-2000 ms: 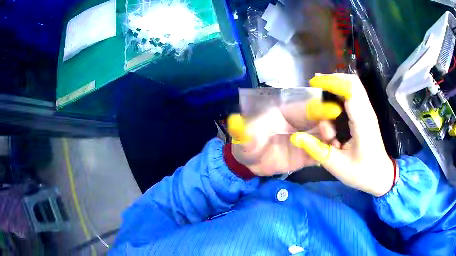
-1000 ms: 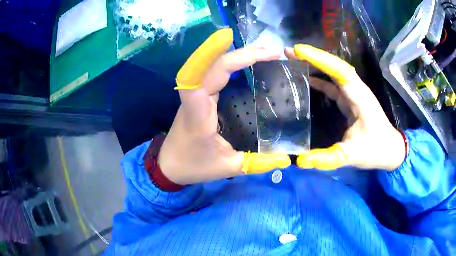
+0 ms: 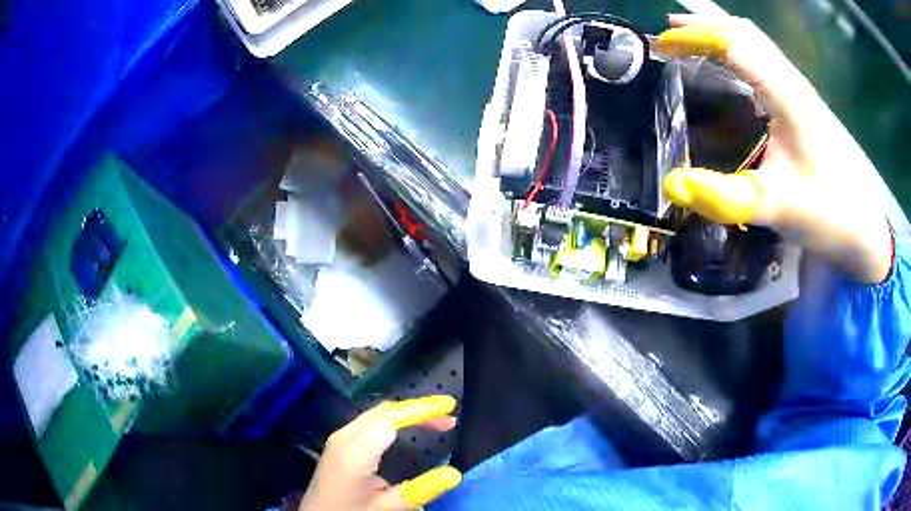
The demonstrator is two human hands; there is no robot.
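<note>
An open white housing (image 3: 487, 235) with a black inside lies in front of me. It has a round lens (image 3: 613, 56), red and pale wires and a yellow-green board (image 3: 589, 250) along its near edge. My right hand (image 3: 804, 160), with yellow finger cots, holds a thin, shiny glass plate (image 3: 672, 135) by its edges between fingers and thumb. The plate stands on edge at the right side of the black compartment; whether it is seated there I cannot tell. My left hand (image 3: 365, 461) is low in the view, empty, with fingers apart, partly cut off by the bottom edge.
A dark bin (image 3: 345, 374) with white sheets lies left of the housing. Further left is a green box (image 3: 215, 344) with a white paper, a dark-blue packet and bright clear plastic holding tiny dark parts. Another white housing (image 3: 262, 45) shows at the top left.
The view has turned right, bringing the housing in front. My right hand has carried the glass plate into the housing. My left hand is away from the plate, low at the left.
</note>
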